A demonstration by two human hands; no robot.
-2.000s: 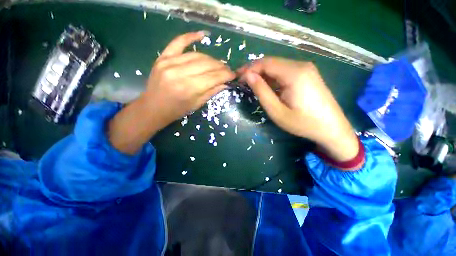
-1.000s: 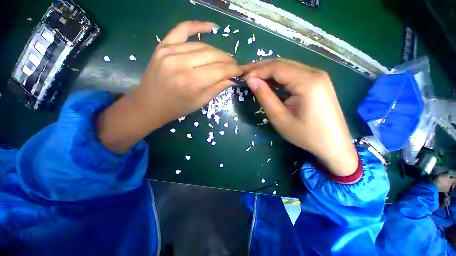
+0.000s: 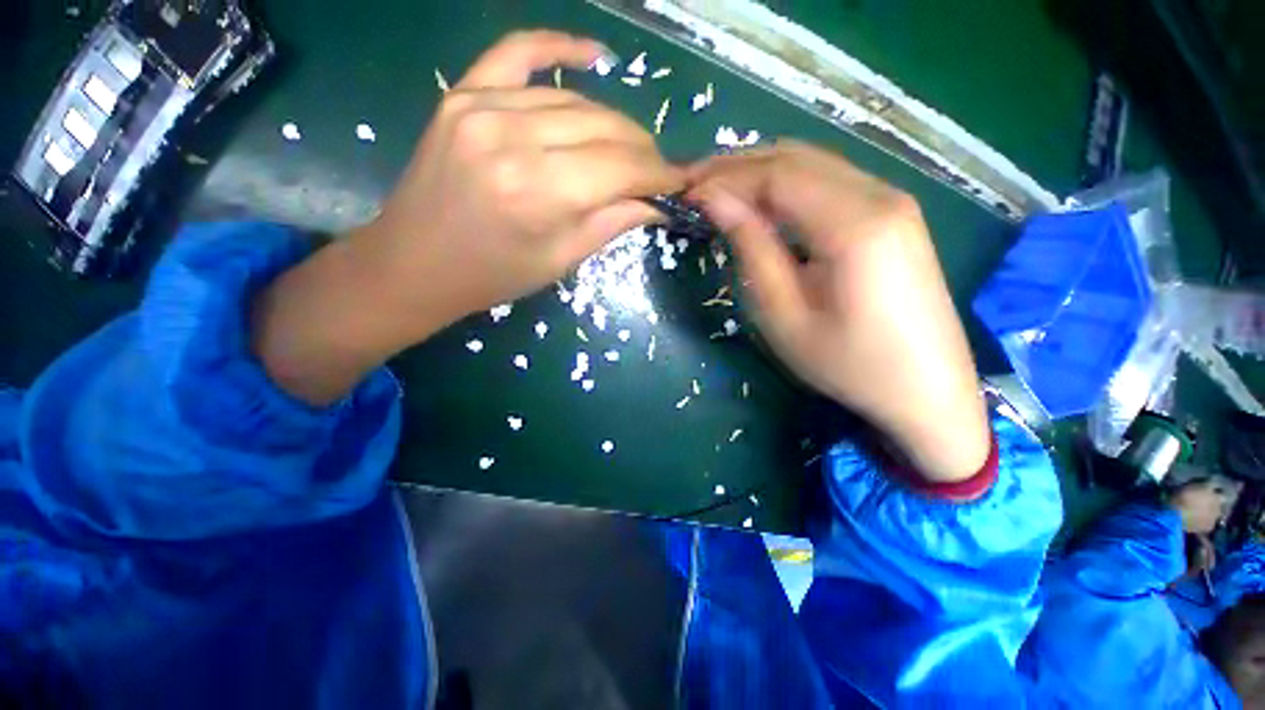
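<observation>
A dark phone body, seen edge-on as a thin bar, is held between my hands above the bench. My left hand grips its left side with thumb and fingers, index finger stretched away. My right hand has thumb and fingertips at its right end. The hands hide most of it. Small white parts lie in a loose pile below the hands, with single ones spread around. Thin yellowish slivers lie among them. Whether a small part is at my right fingertips, I cannot tell.
An open phone unit lies at the upper left. A blue bin with a clear plastic bag stands at the right. A worn whitish rail crosses the top. Another person's hand and blue sleeve are at the lower right.
The view has shifted, so the open phone unit sits farther left and higher. Both hands stay together at the held phone body, which shows slightly more. More of the neighbouring person shows at the lower right.
</observation>
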